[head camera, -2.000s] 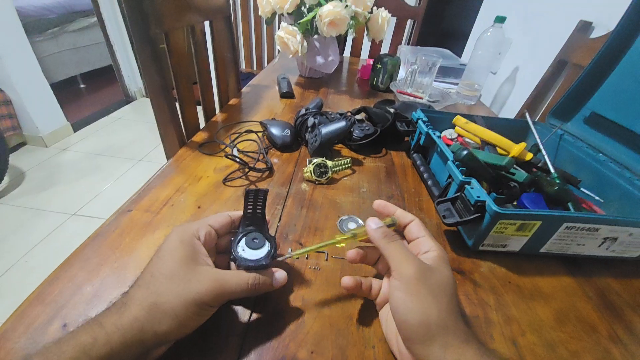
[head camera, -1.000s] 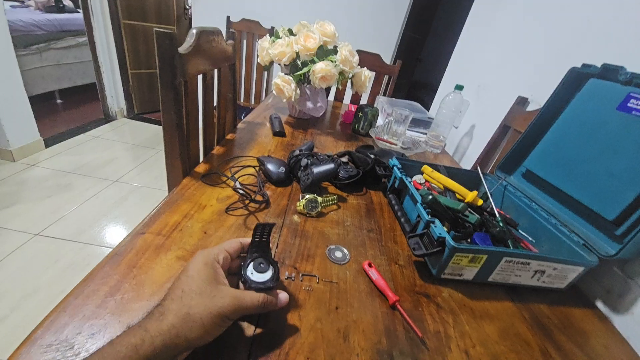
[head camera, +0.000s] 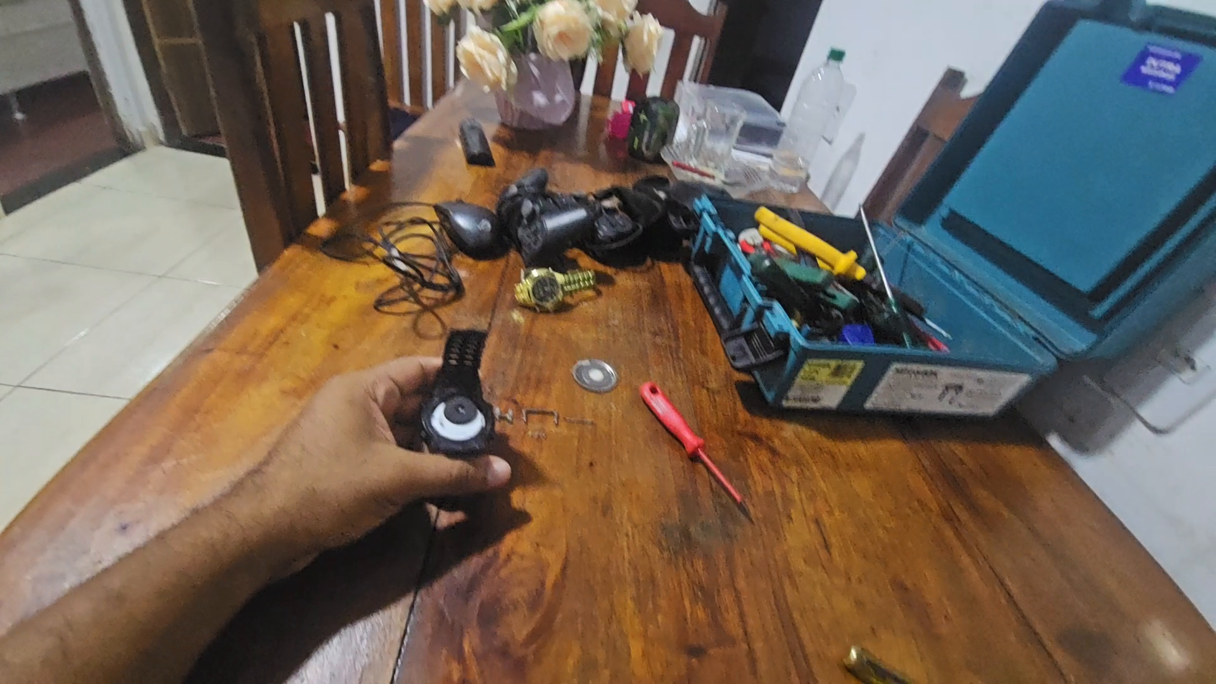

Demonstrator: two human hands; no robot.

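My left hand (head camera: 332,456) grips a black wristwatch (head camera: 458,418) by its case, with the opened back facing up and the strap pointing away. Just right of it lie several tiny metal parts (head camera: 541,416). A round metal case back (head camera: 595,375) rests beyond them, and a red screwdriver (head camera: 673,420) lies to its right, tip toward me. Farther off is a gold-coloured wristwatch (head camera: 543,290). My right hand is out of view. At the bottom edge, a small yellowish object (head camera: 872,667) is only partly visible, and its kind is unclear.
An open teal toolbox (head camera: 836,380) full of hand tools stands at the right. Across the table are a computer mouse (head camera: 469,228) with tangled cable, a black game controller (head camera: 556,226), a flower vase (head camera: 537,92), a plastic bottle (head camera: 809,123) and a dark remote (head camera: 475,142).
My right hand, two seconds ago holding a yellow translucent tool beside the watch, has left the view. The red screwdriver shows on the table since one second ago. My left hand keeps the black watch.
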